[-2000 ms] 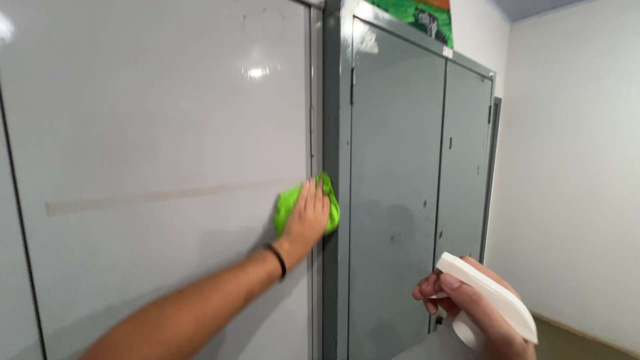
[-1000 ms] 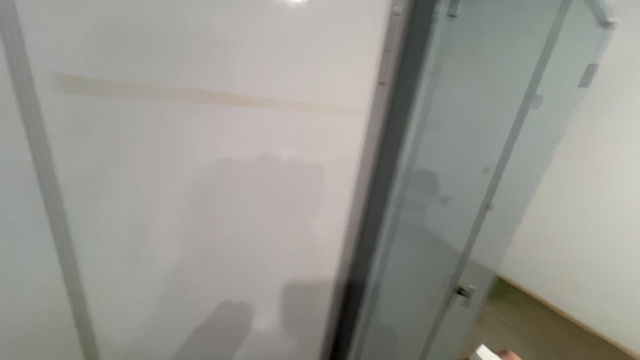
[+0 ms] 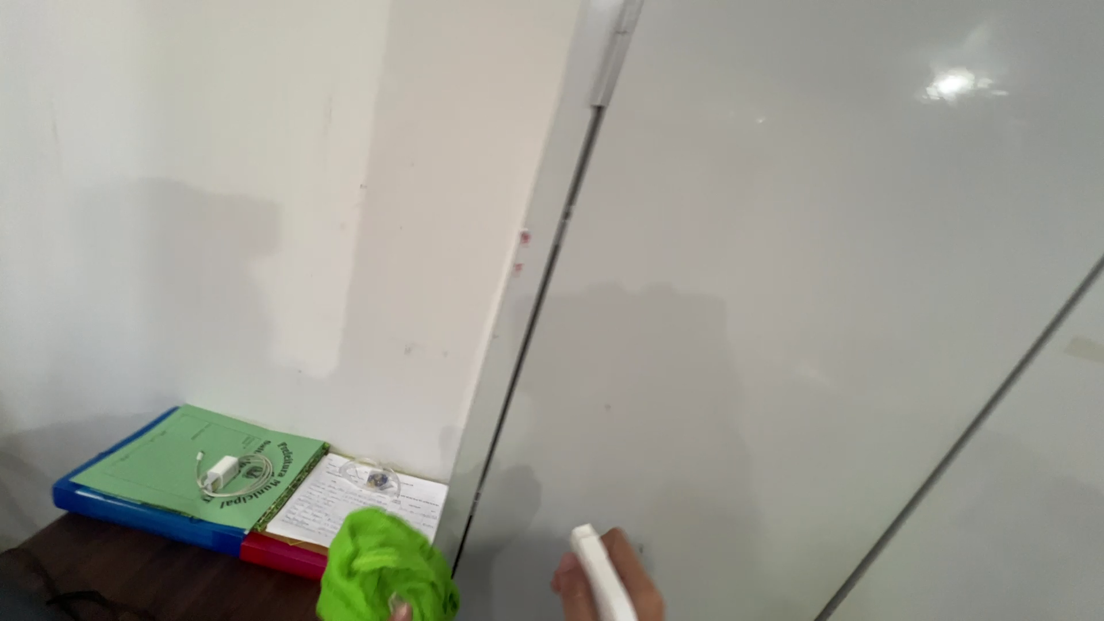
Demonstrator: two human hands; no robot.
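Note:
At the bottom centre, my right hand [image 3: 634, 573] holds a white spray bottle by its trigger head [image 3: 602, 571]; the bottle's body is out of view. A bunched bright green cloth [image 3: 386, 565] is at the lower edge left of it, with only a fingertip of my left hand [image 3: 402, 611] showing against it. Both hands are in front of the lower part of a glossy light grey metal cabinet door [image 3: 776, 345]. Neither plainly touches the door.
On a dark wooden table [image 3: 129, 578] at lower left lie a green folder [image 3: 164, 466] on a blue binder [image 3: 155, 523], a white charger with cable [image 3: 222, 471], written papers [image 3: 319, 504] and a red binder [image 3: 280, 555]. A white wall [image 3: 259, 259] rises behind.
The view has swung far left, from the grey cabinets to the table and wall. Two seconds ago my left hand pressed the green cloth against the cabinet's edge; now the cloth is bunched away from there.

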